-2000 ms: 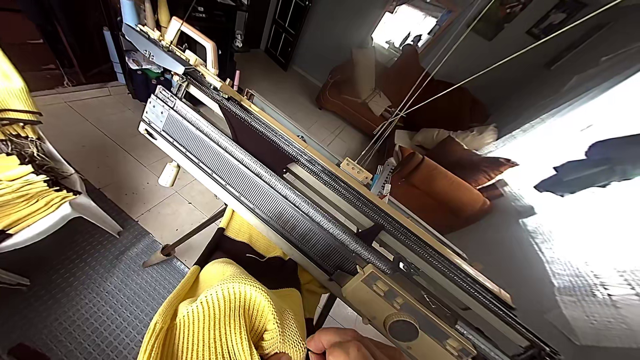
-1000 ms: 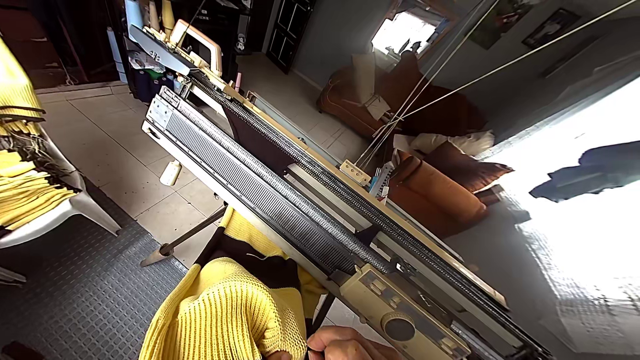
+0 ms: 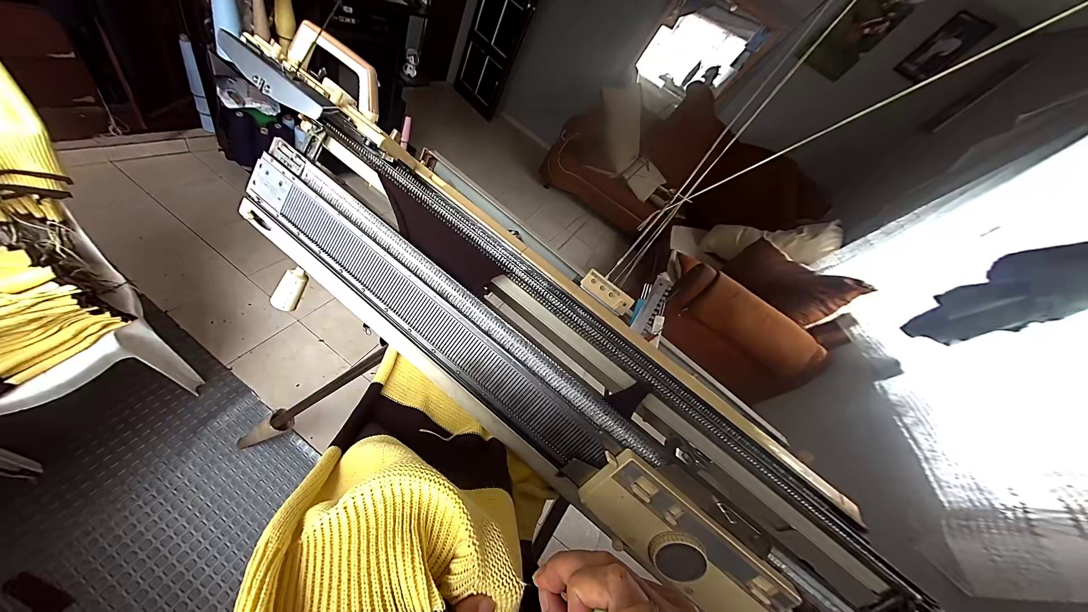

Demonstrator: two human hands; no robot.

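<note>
A yellow ribbed knitted fabric with dark bands lies bunched at the bottom centre, below the knitting machine's near needle bed. Of my left hand, only a fingertip or thumb tip shows, pressed at the lower edge of the knit; the rest is hidden or out of frame. My right hand is just right of the fabric, its fingers curled together at the frame's bottom edge. What lies between those fingers cannot be told. Beyond it sits the machine's beige carriage with a round dial, apparently untouched.
A white plastic chair bearing yellow knitted pieces stands at left. Near the machine's stand leg, a white bottle-like object shows against the floor tiles. Yarn strands rise to the upper right. An orange-brown sofa stands behind.
</note>
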